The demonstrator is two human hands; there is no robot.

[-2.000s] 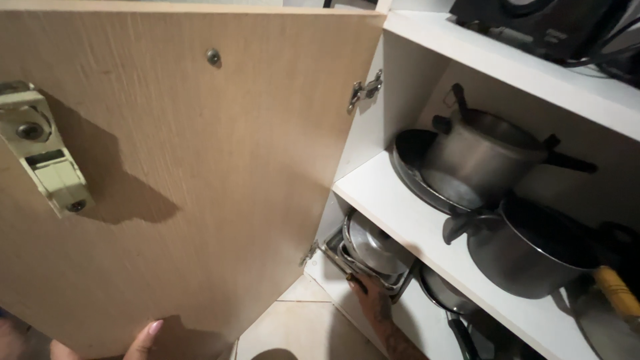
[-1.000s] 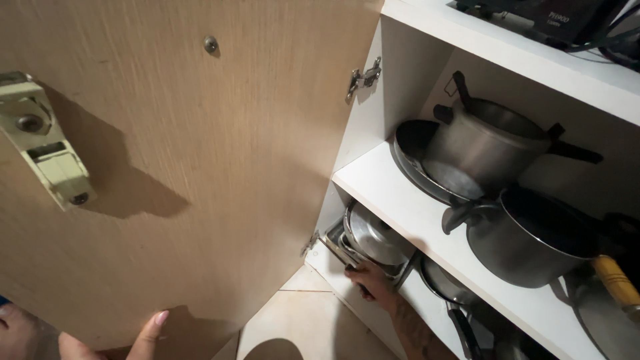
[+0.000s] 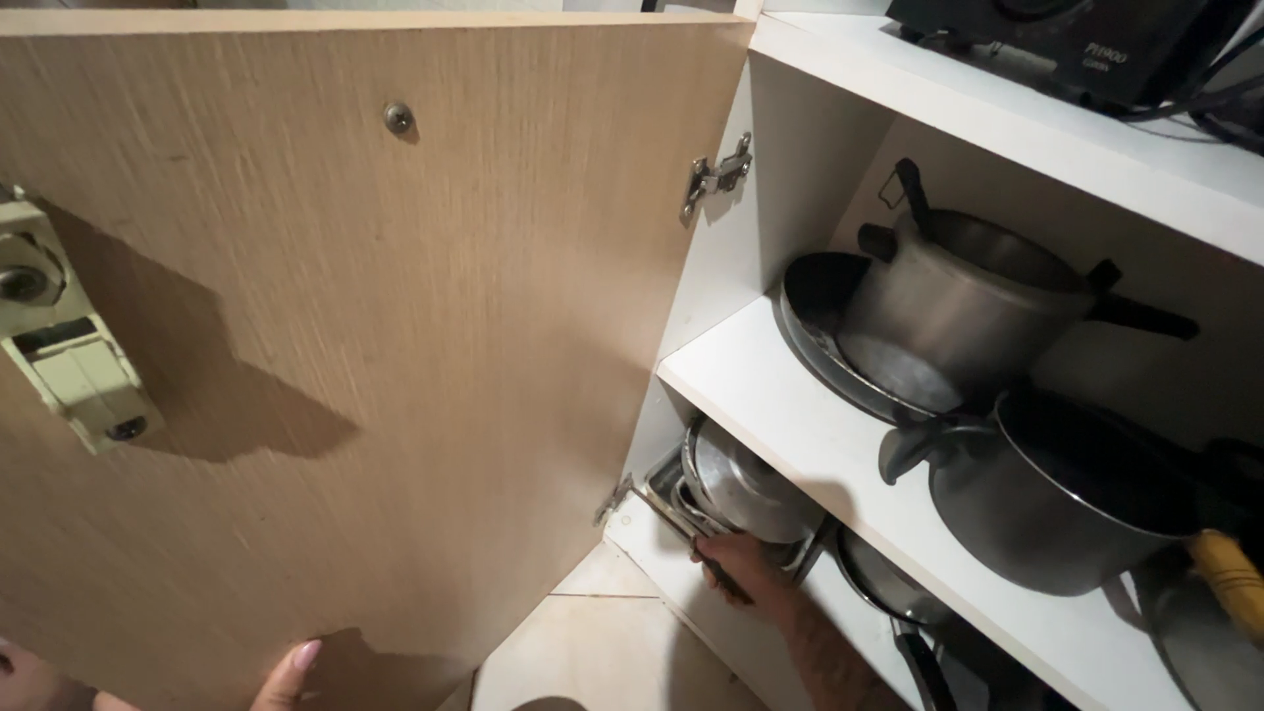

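Observation:
Low in the cabinet, my right hand (image 3: 736, 568) grips the front rim of a rectangular metal baking pan (image 3: 671, 513) on the bottom shelf. Round metal cookware (image 3: 746, 484) sits in the pan, partly hidden by the shelf above. At the lower left, my left hand (image 3: 286, 676) shows mainly its thumb, against the inner face of the wooden cabinet door (image 3: 474, 296); its other fingers are mostly hidden, so its grip cannot be told.
The middle shelf (image 3: 790, 415) holds a pressure cooker body (image 3: 968, 306) in a frying pan (image 3: 805, 316), and a dark pot (image 3: 1057, 504). Another pan (image 3: 889, 578) stands right of my right hand. A black appliance (image 3: 1066, 44) is on top. Metal hinges (image 3: 716, 178) join door and cabinet.
My right hand stays at the baking pan's front rim, with only a slight shift in its hold. My left thumb remains by the door's lower part.

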